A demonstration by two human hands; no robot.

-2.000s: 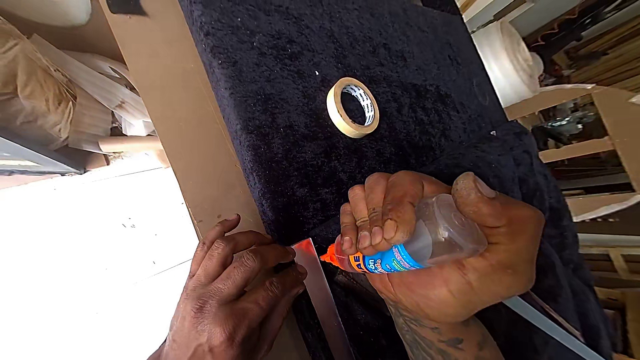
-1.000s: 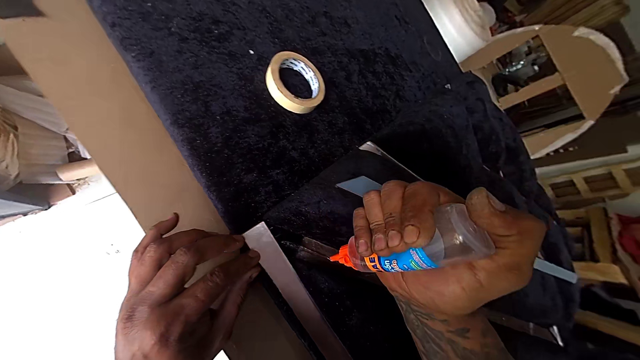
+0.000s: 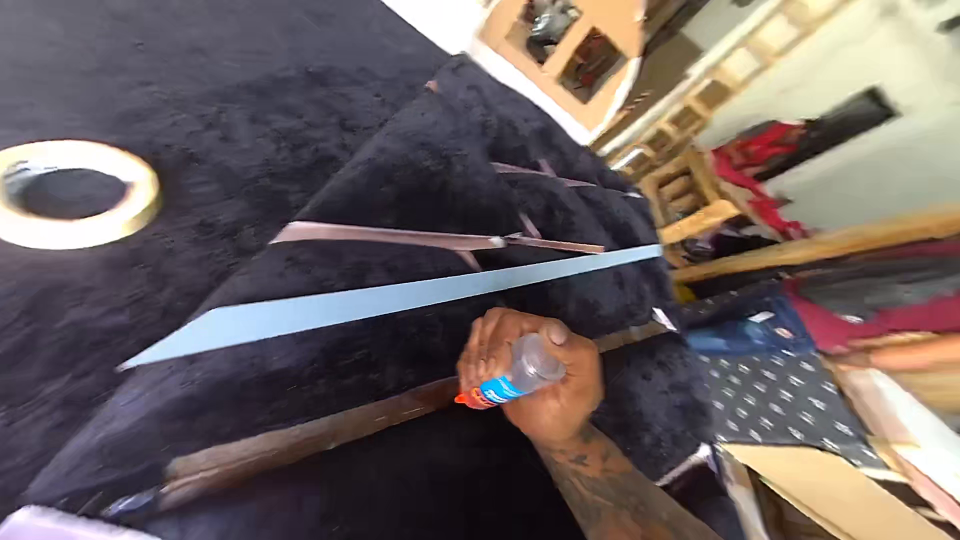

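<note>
In the head view my right hand [image 3: 536,367], at the lower centre, is closed around a clear plastic glue bottle [image 3: 525,371]. Its orange nozzle points left, over a brown strip [image 3: 322,439] on dark velvet fabric [image 3: 360,172]. Above the hand a long pale blue strip [image 3: 390,296] crosses the cloth, its left end cut to a point. Pinkish strips [image 3: 390,236] lie beyond it. A roll of masking tape [image 3: 82,225] rests flat on the velvet at the left. My left hand is out of view.
Beyond the fabric stands a wooden frame panel [image 3: 562,52] with openings. At the right are wooden beams [image 3: 825,240], folded cloths [image 3: 750,330], a star-patterned fabric [image 3: 780,405] and a cardboard piece [image 3: 817,480]. A pale edge [image 3: 67,525] shows at the bottom left.
My left hand, earlier pinching the end of a pale strip, has left the view. My right hand still holds the bottle, now over the brown strip. The view has swung strongly to the right.
</note>
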